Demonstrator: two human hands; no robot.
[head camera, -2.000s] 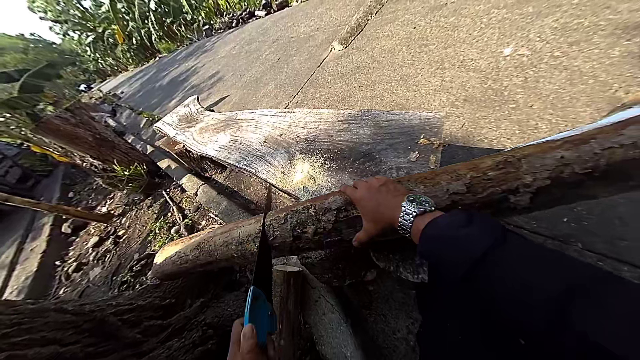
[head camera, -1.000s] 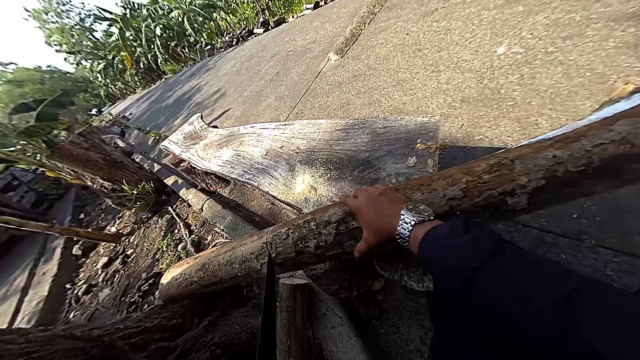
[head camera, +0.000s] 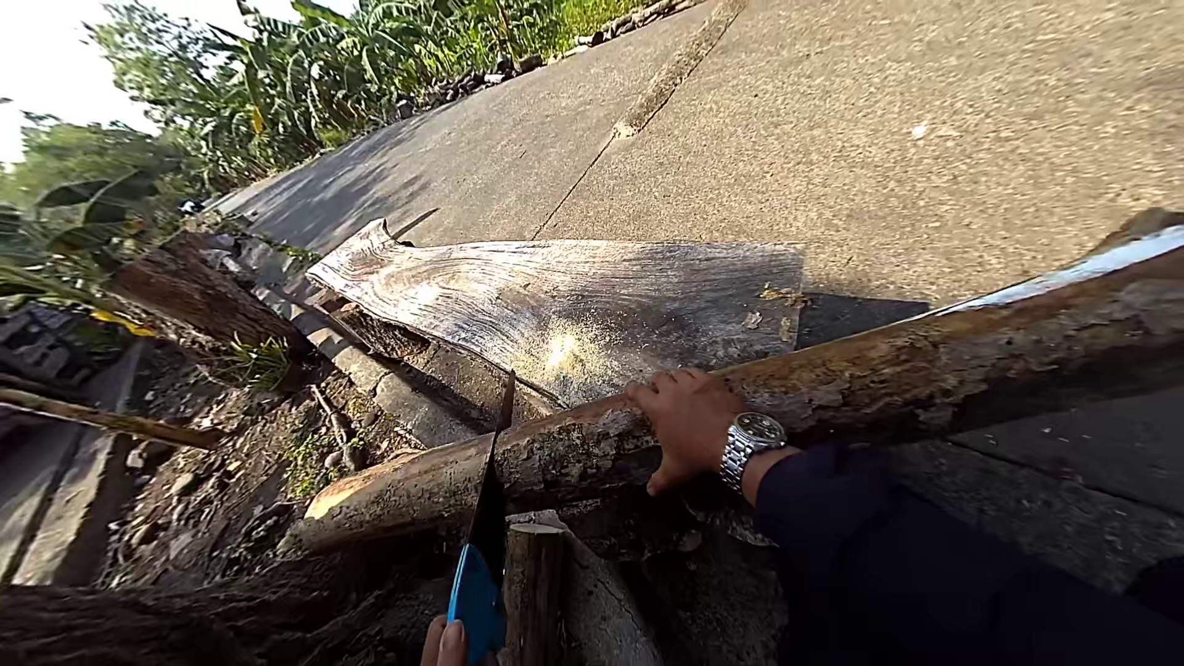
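Observation:
My left hand (head camera: 449, 640), partly cut off by the bottom edge, holds the blue handle of a handsaw (head camera: 476, 592). The dark saw blade stands across the near part of a long barked log (head camera: 564, 449), its tip showing just past the log's far side. My right hand (head camera: 692, 427), with a metal watch on the wrist, presses on top of the log to the right of the blade, fingers over the far side and thumb on the near side. The blade's lower edge against the bark is partly hidden.
A weathered wooden slab (head camera: 592, 296) with sawdust on it lies beyond the log on the concrete pavement (head camera: 832, 139). A cut upright post (head camera: 535, 592) stands beside the saw. Left are a tree stump (head camera: 199, 296), a pole (head camera: 111, 418) and stony soil.
A second ago the saw's handle and my left hand were out of view below; they have moved up into view, and the blade tip now shows beyond the log. My right hand remains on the log.

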